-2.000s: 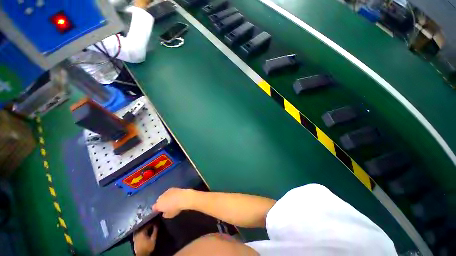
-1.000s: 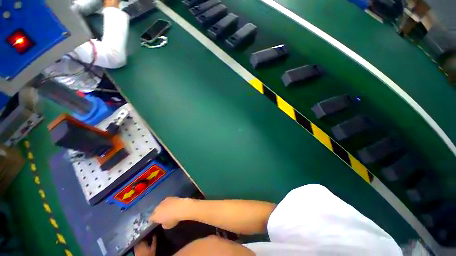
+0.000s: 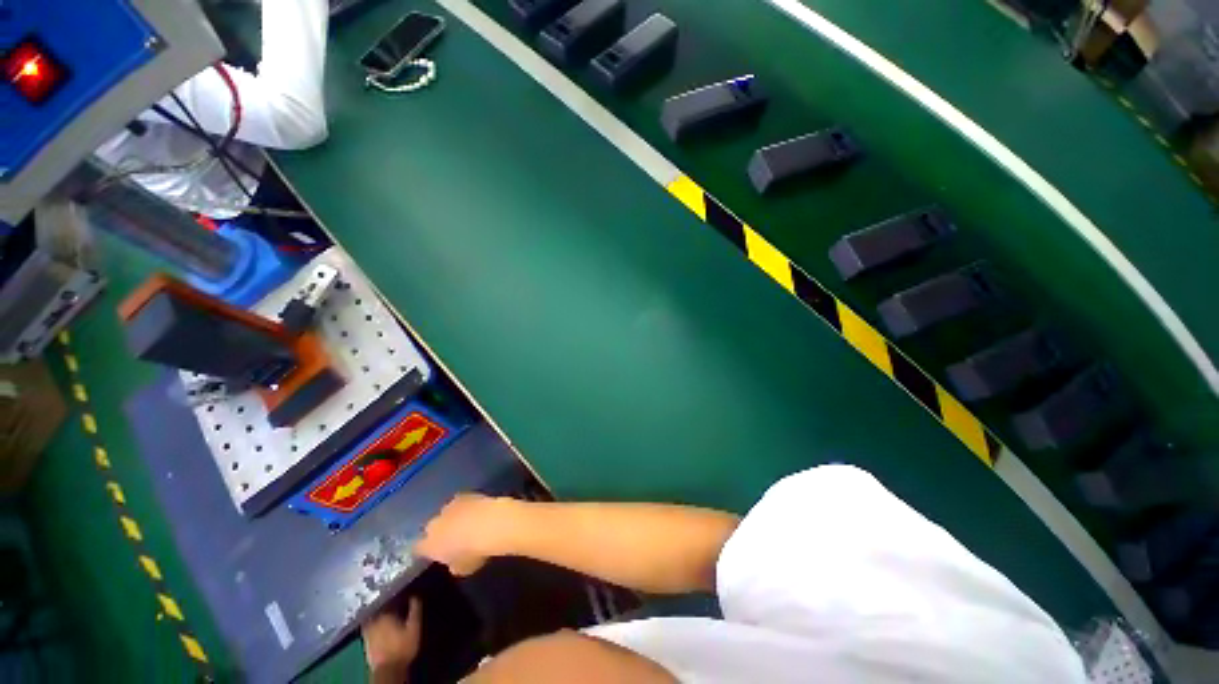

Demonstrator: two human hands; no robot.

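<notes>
The orange-brown fixture (image 3: 310, 364) stands on the silver perforated plate (image 3: 247, 448). A dark oblong block (image 3: 201, 337) leans along it; I cannot tell whether it is a housing or part of the fixture. The blue machine base has a red label (image 3: 378, 461) with two yellow arrows. My right hand (image 3: 461, 535) is curled at the front edge of the dark bench top (image 3: 201, 535), right of the label. My left hand (image 3: 392, 639) is low, partly hidden below that edge. Finger closure is unclear on both, and I see no housing in either.
Dark housings (image 3: 896, 243) lie in a row on the green conveyor (image 3: 802, 80), beyond yellow-black tape (image 3: 866, 337). A phone (image 3: 401, 44) lies at the upper left. Another person's white sleeve (image 3: 288, 74) is near it. The control box (image 3: 94, 80) with its lit red switch overhangs the upper left.
The view has shifted, so the machine sits further left in the picture. The housings on the conveyor have shifted slightly in view. Both hands stay about where they were at the bench edge.
</notes>
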